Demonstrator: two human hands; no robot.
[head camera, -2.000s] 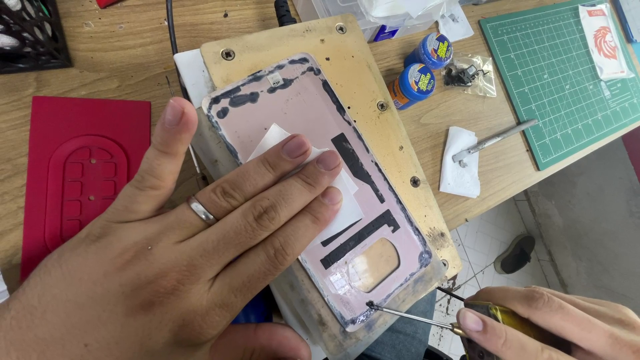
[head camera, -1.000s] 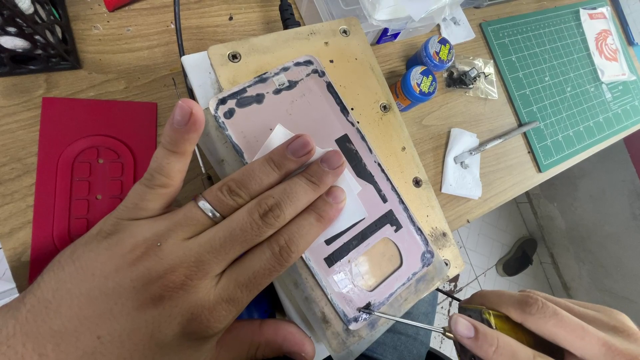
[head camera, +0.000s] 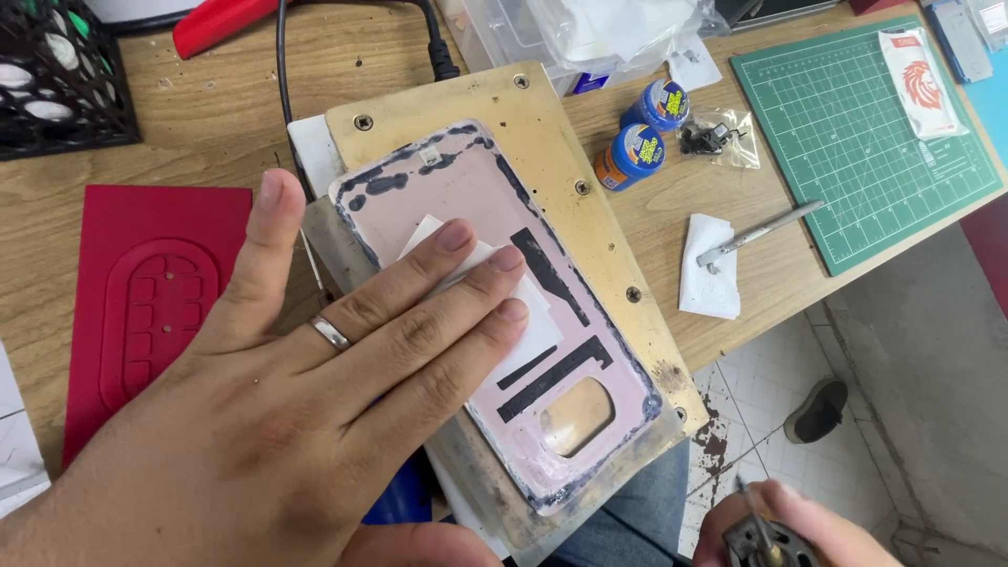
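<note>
My left hand (head camera: 378, 362), a ring on one finger, presses its fingertips onto folded white paper (head camera: 535, 303) lying on a pink phone back cover (head camera: 488, 260). Dark adhesive residue runs along the cover's edges, black strips lie on its face, and a camera cutout is near its lower end. The cover rests tilted on a screwed, gold-coloured metal plate (head camera: 543, 118). At the bottom right, my right hand (head camera: 795, 524) holds a tool with a thin metal tip (head camera: 752, 504), away from the cover; its body is partly cut off by the frame.
Two blue jars (head camera: 630, 157), a bag of small black parts (head camera: 720, 142), and a scalpel-like metal tool (head camera: 760, 232) on white tissue (head camera: 709, 283) lie to the right. Beyond is a green cutting mat (head camera: 850, 157). A red silicone mat (head camera: 165, 213) lies left; a black cable (head camera: 283, 102) runs behind.
My right hand has drawn the tool's tip away from the cover's lower corner and turned the tip upward. The left hand still presses on the paper.
</note>
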